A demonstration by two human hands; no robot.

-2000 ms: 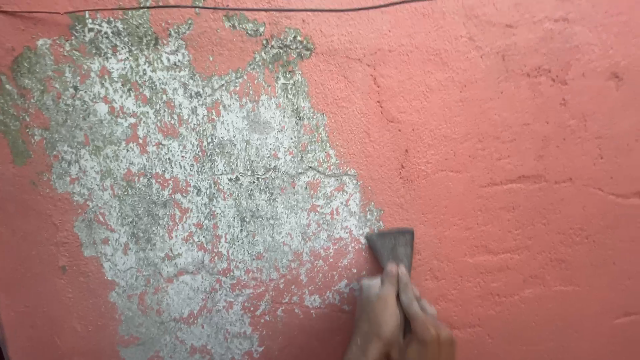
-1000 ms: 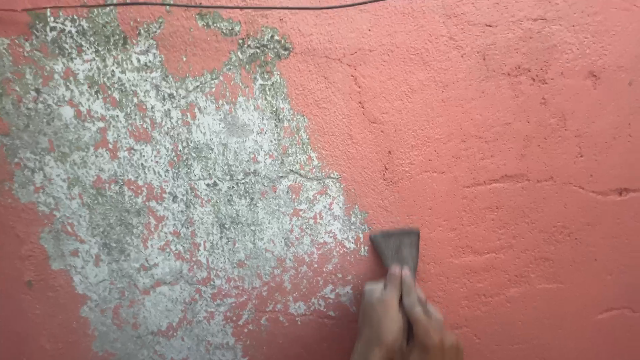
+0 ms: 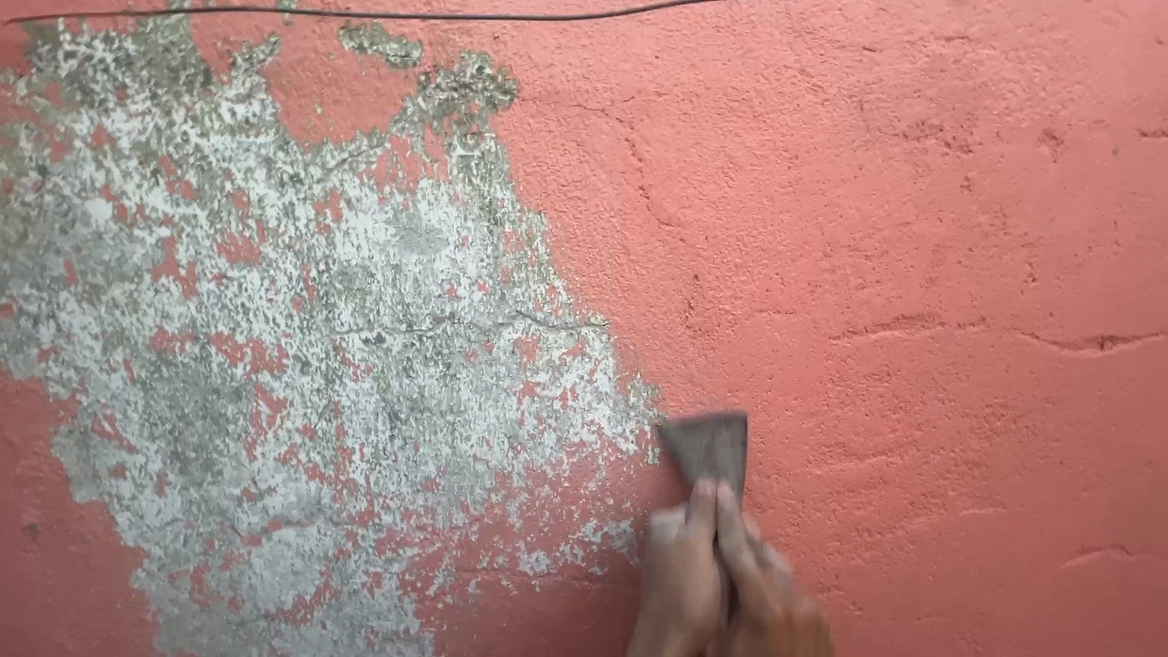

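A metal putty knife (image 3: 710, 445) with a flared blade points upward, its top edge against the red painted wall (image 3: 867, 237). Both my hands grip it from below, side by side: my left hand (image 3: 680, 579) on the left, my right hand (image 3: 765, 579) on the right. Fingertips of each hand press on the lower blade, and the handle is mostly hidden between the palms. Just left of the blade lies the ragged border of a bare patch (image 3: 401, 365), where grey and white plaster shows with flecks of red paint.
A thin dark cable (image 3: 438, 15) runs across the top of the wall. Cracks (image 3: 1086, 343) cross the paint at the right, and a small separate bare spot (image 3: 381, 46) is near the top.
The view has shifted slightly to the right across the wall. Both hands still hold the putty knife near the patch's right border.
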